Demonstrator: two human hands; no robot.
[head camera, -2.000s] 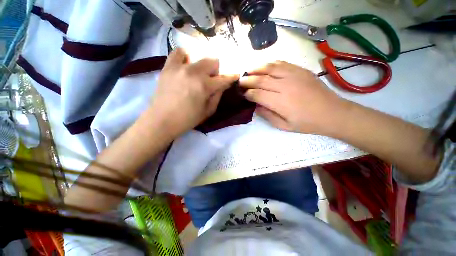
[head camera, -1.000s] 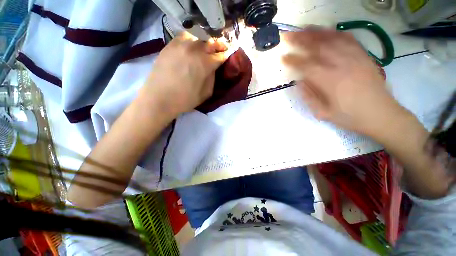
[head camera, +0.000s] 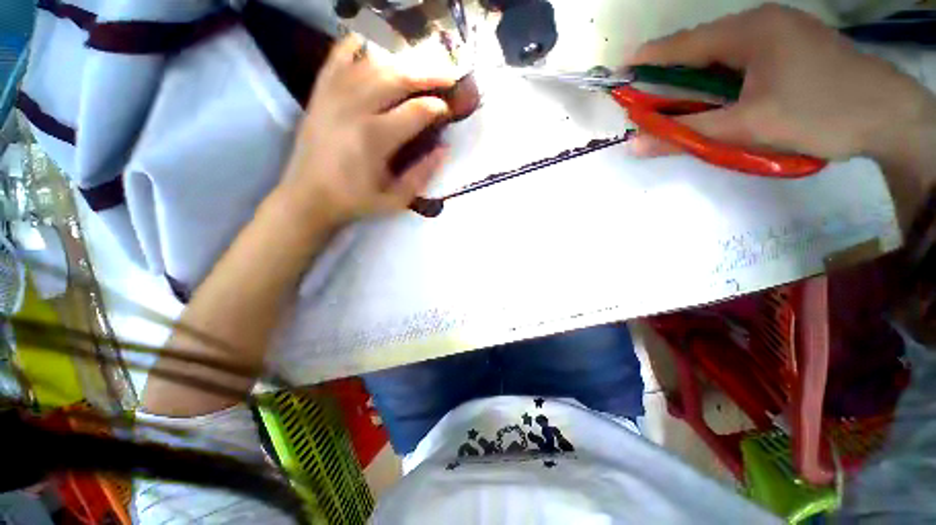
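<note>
My left hand (head camera: 359, 138) holds a maroon cloth piece (head camera: 419, 154) just below the needle area (head camera: 457, 41); its fingers are bent over the cloth and partly hide it. My right hand (head camera: 790, 87) grips the scissors with red and green handles (head camera: 708, 154), blades pointing left towards the maroon piece. The blade tips are lost in the bright lamp light. Pale grey-white cloth with maroon bands (head camera: 195, 144) is heaped left of my left hand. A round black knob (head camera: 527, 33) is right of the needle.
A dark line (head camera: 534, 166) crosses the white tabletop (head camera: 575, 246), which has a ruler-marked front edge. Below it are a green basket (head camera: 313, 451) at left and a red basket (head camera: 811, 379) at right, with another green basket (head camera: 775, 477) beneath. An orange basket (head camera: 98, 472) is lower left.
My right hand left the maroon piece, moved right and took hold of the scissors, whose blades now point left. My left hand and the maroon piece shifted slightly left; the heaped cloth moved left.
</note>
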